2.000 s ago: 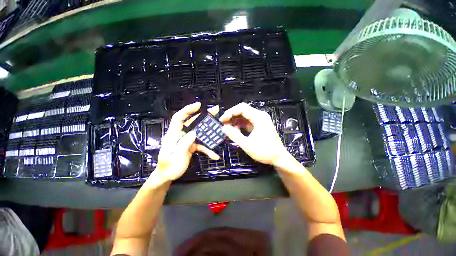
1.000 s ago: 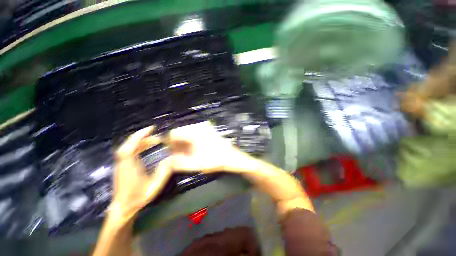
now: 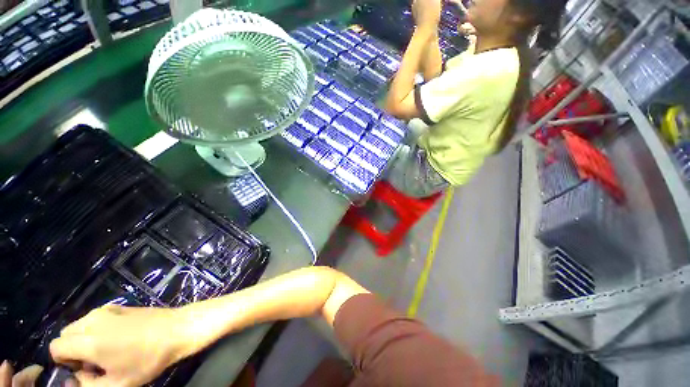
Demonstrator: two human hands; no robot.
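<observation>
My right hand (image 3: 125,344) is at the lower left over the black blister tray (image 3: 83,181), its fingers closed on a small dark and greyish piece (image 3: 62,376), mostly hidden by the hand and cut off by the bottom edge. Of my left hand (image 3: 21,376) only fingertips show in the bottom left corner, beside the piece; its grip cannot be told. A dark housing frame (image 3: 142,259) lies in a tray pocket near my right wrist. A small keypad stack (image 3: 246,191) lies on the bench by the fan base.
A pale green fan (image 3: 227,83) stands right of the black tray, its white cord (image 3: 284,208) crossing the bench. Clear trays of keypads (image 3: 344,136) lie beyond it. A person (image 3: 473,106) sits on a red stool (image 3: 393,219). A metal rack (image 3: 590,291) stands at the right.
The view has swung far to the right, so the tray and both hands now lie at the lower left. My left hand has mostly left the picture. The neighbouring person and rack have come into view.
</observation>
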